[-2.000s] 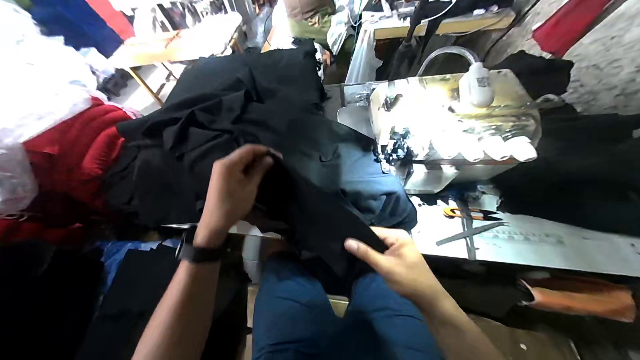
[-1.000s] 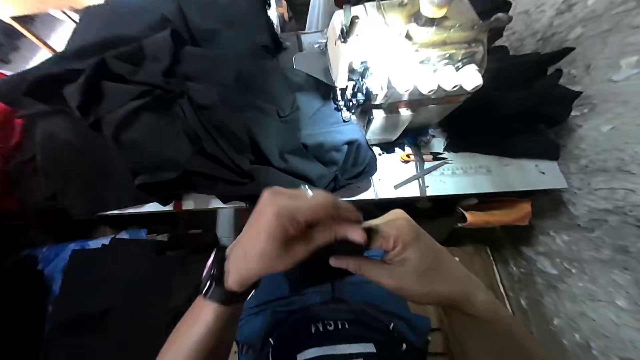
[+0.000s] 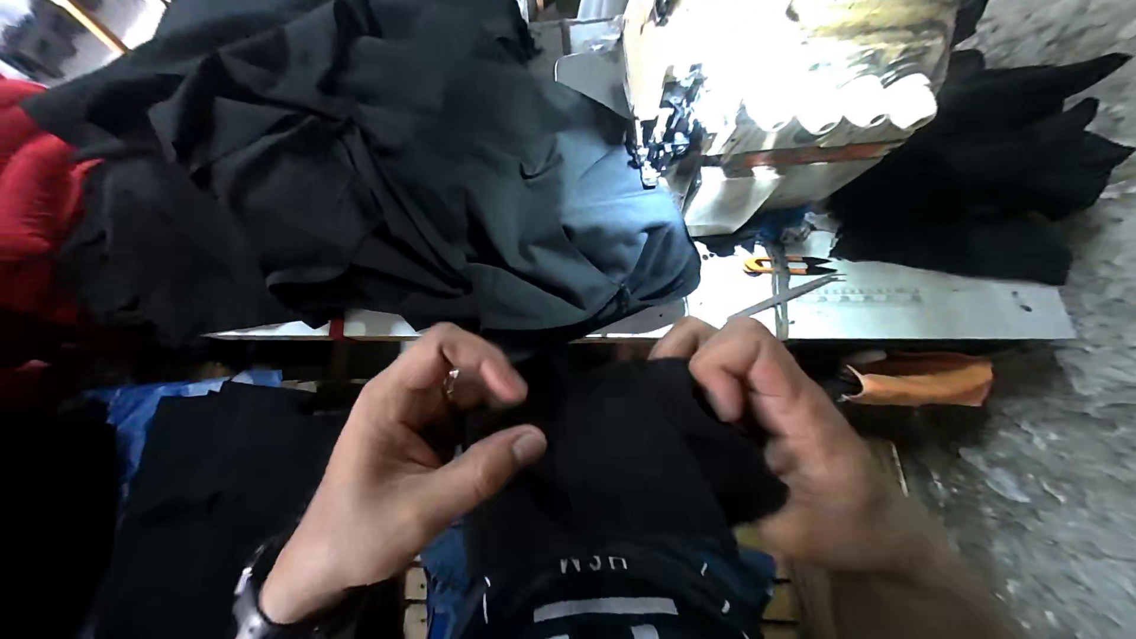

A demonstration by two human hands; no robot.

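Observation:
A piece of black fabric (image 3: pixel 612 435) lies between my two hands, over my lap. My right hand (image 3: pixel 772 417) grips its right side between thumb and fingers. My left hand (image 3: pixel 426 453), with a ring and a wristwatch, is at its left side, thumb and forefinger apart; whether the other fingers touch the cloth is hidden. Beyond the hands, a large heap of dark fabric (image 3: pixel 355 177) covers the table up to the needle area of a brightly lit sewing machine (image 3: pixel 790 80).
Orange-handled thread snips (image 3: pixel 790 265) and metal tweezers (image 3: pixel 790 295) lie on the white table (image 3: pixel 958 306). An orange pouch (image 3: pixel 923 379) sits below its edge. Black cloth (image 3: pixel 976 169) lies right of the machine, red fabric (image 3: pixel 35 204) at far left, more black cloth (image 3: pixel 222 497) at lower left.
Two seconds ago the black piece was stretched between both hands; one second ago the hands were close together on it. Now they are farther apart, with the left thumb and forefinger spread. The view has tilted down.

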